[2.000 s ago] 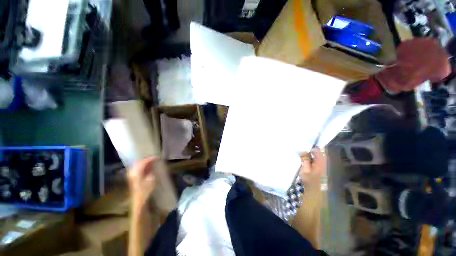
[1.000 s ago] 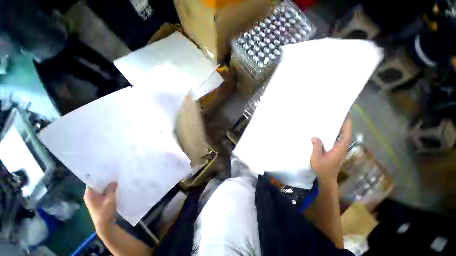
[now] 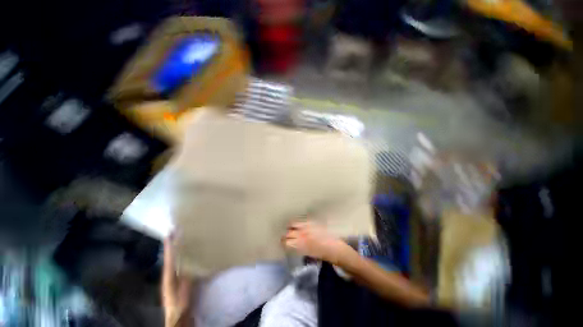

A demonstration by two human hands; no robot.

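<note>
The frame is strongly blurred. A wide tan cardboard layer sheet (image 3: 275, 172) is held in front of my body; I cannot tell whether it is one sheet or several. My right hand (image 3: 313, 241) grips it at the lower middle, fingers on its near face. My left hand (image 3: 174, 281) is at its lower left edge, partly hidden, holding that side. A white sheet (image 3: 153, 207) sticks out behind its left edge. A greyish-white sheet (image 3: 240, 294) shows below it, over my lap.
An open brown carton (image 3: 211, 32) with a blue object (image 3: 185, 62) inside stands at the upper left. Clear blister trays (image 3: 265, 99) lie beyond the sheet. A smaller brown carton (image 3: 463, 246) is at the lower right. Grey floor (image 3: 409, 105) with a yellow line shows beyond.
The view has swung to the right. My right hand has moved inward, closer to my left. The separate white sheets held out on each side have given way to a tan face between both hands.
</note>
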